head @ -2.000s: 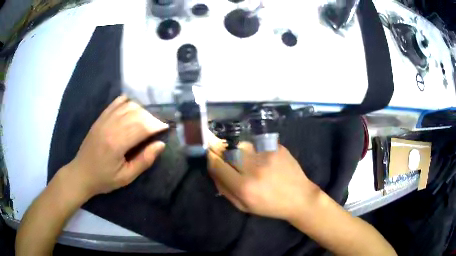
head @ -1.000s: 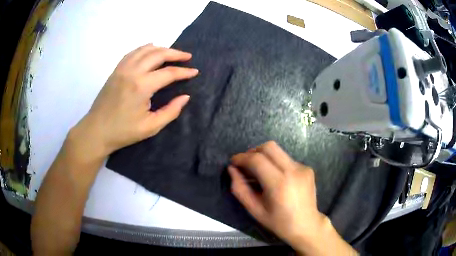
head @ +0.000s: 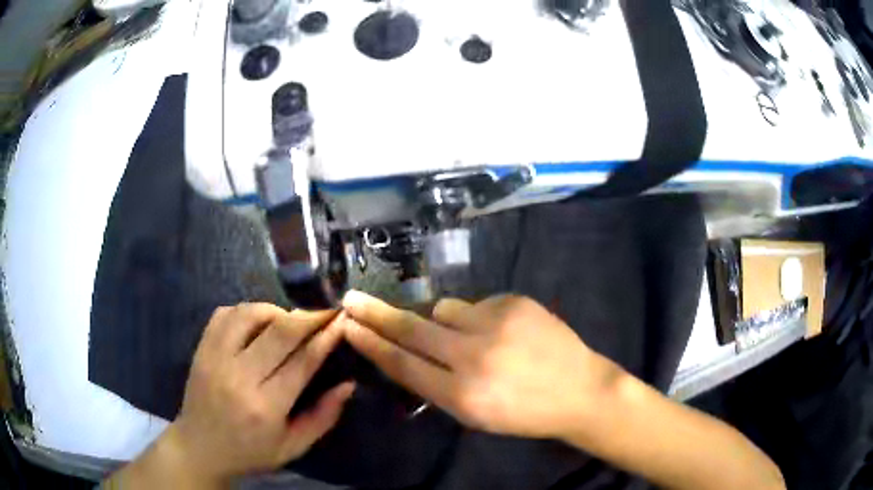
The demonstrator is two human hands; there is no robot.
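Note:
The black garment panel (head: pixel 144 287) lies under the white sewing machine head (head: pixel 459 115) and spreads to both sides of it. My left hand (head: pixel 263 383) rests on the cloth below the shiny metal lever guard (head: pixel 292 220), fingertips together. My right hand (head: pixel 488 364) lies on the cloth just right of it, and the fingertips of both hands meet on the cloth below the guard. Whether they pinch a fold is hidden. The thread tension dials (head: pixel 450 247) hang above my right fingers. The presser foot and needle cannot be made out.
The tan card template (head: pixel 761 282) lies at the right with a white oval chalk (head: pixel 791 278) on it. A dark case (head: pixel 726 292) is beside it. The white table (head: pixel 57 239) shows at the left, and its edge curves along the front.
My view has swung back over the machine head. Since one second ago, both hands have come together below the guard; they were apart on the spread cloth.

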